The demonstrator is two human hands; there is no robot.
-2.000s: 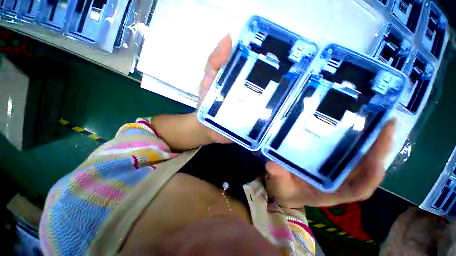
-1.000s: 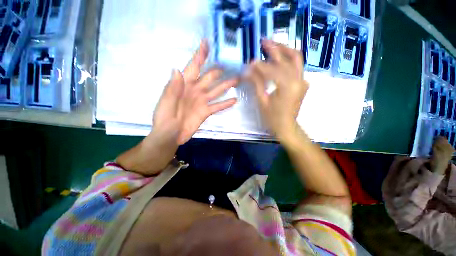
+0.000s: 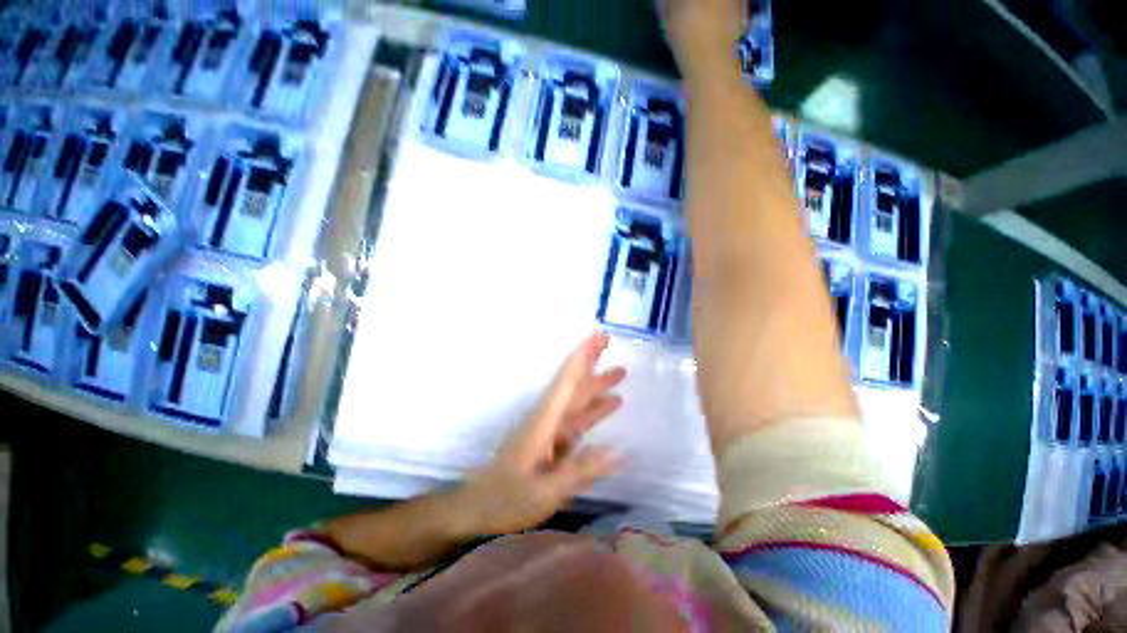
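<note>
Pale blue-white housing shells with black pads lie in rows on a white sheet (image 3: 470, 297). One shell (image 3: 640, 272) lies at the left end of the second row. My left hand (image 3: 550, 445) is empty, fingers apart, over the sheet's front part, just below that shell. My right arm reaches far forward across the rows and covers part of them. My right hand (image 3: 707, 15) is cut off by the top edge, beside another shell (image 3: 758, 43) beyond the sheet; whether it grips that shell cannot be seen.
On the left, a finished stack of shells (image 3: 247, 192) has one shell lying askew on top (image 3: 118, 254). More shells (image 3: 1085, 359) lie on a sheet at the far right. A grey frame bar (image 3: 1038, 167) crosses the upper right. A person's sleeve (image 3: 1075, 600) shows at the lower right.
The pair of shells seen in my hands earlier is out of them. My right arm has stretched far forward. My left hand has moved lower over the sheet. The view has shifted, showing more of the rows.
</note>
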